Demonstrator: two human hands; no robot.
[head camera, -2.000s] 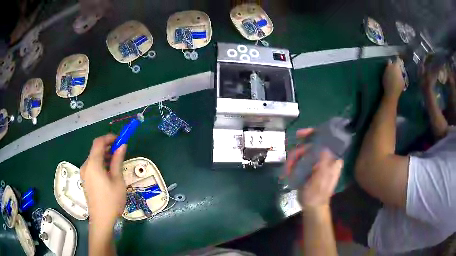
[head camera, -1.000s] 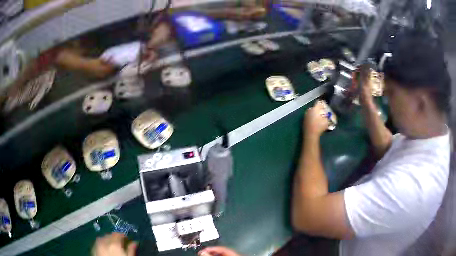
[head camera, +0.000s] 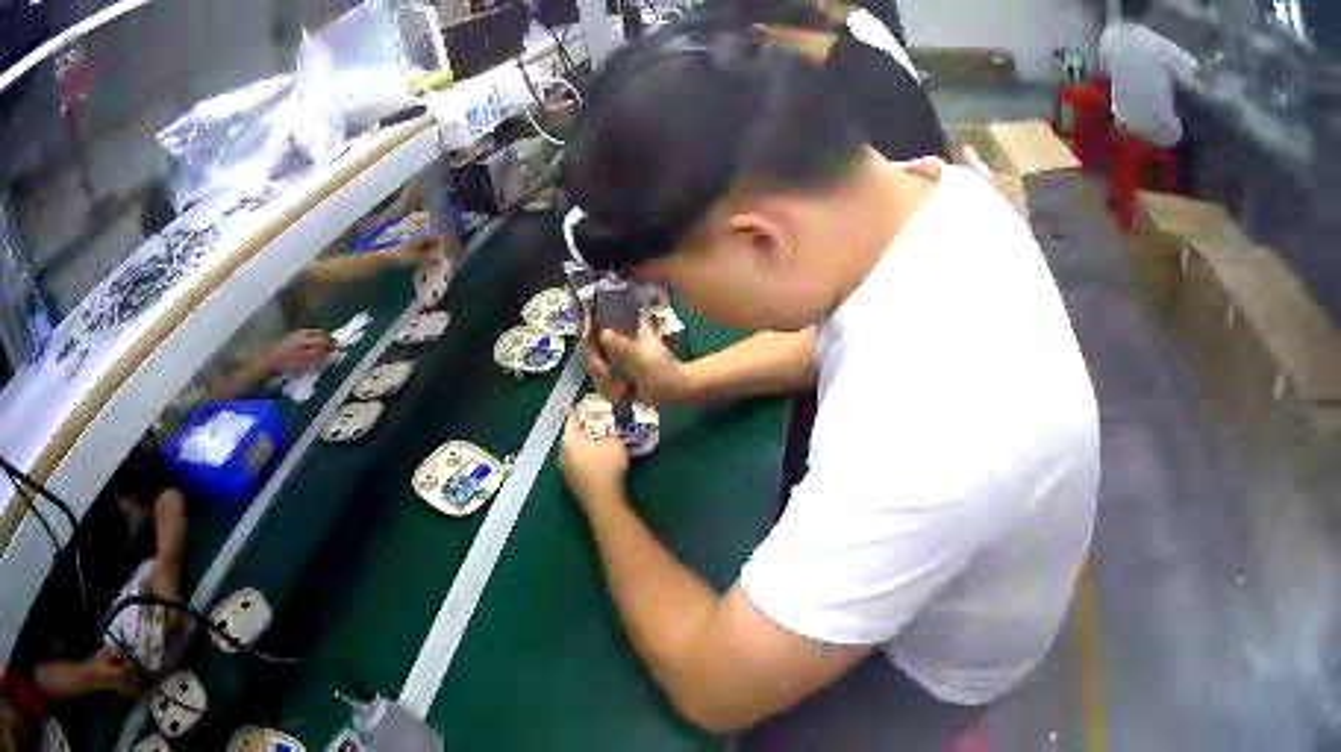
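Note:
Neither of my hands is in view. The top of a grey electric screwdriver (head camera: 394, 726) shows at the bottom edge, cut off by it. A cream housing (head camera: 460, 479) with a blue board and a blue battery lies on the green surface, left of the white strip (head camera: 468, 595). Its lead ends stick out at its right. Another filled housing (head camera: 266, 739) is cut off by the bottom edge.
A seated person (head camera: 941, 426) at my right holds a dark screwdriver (head camera: 615, 326) over a housing (head camera: 635, 428). More housings lie up the line. Across it are other workers' hands and a blue bin (head camera: 225, 445). Cartons (head camera: 1235, 294) and red stools stand at the right.
The view has swung far to the right and up. My hands, the screw feeder and most of the near housings have left the picture. The neighbouring worker now fills the middle.

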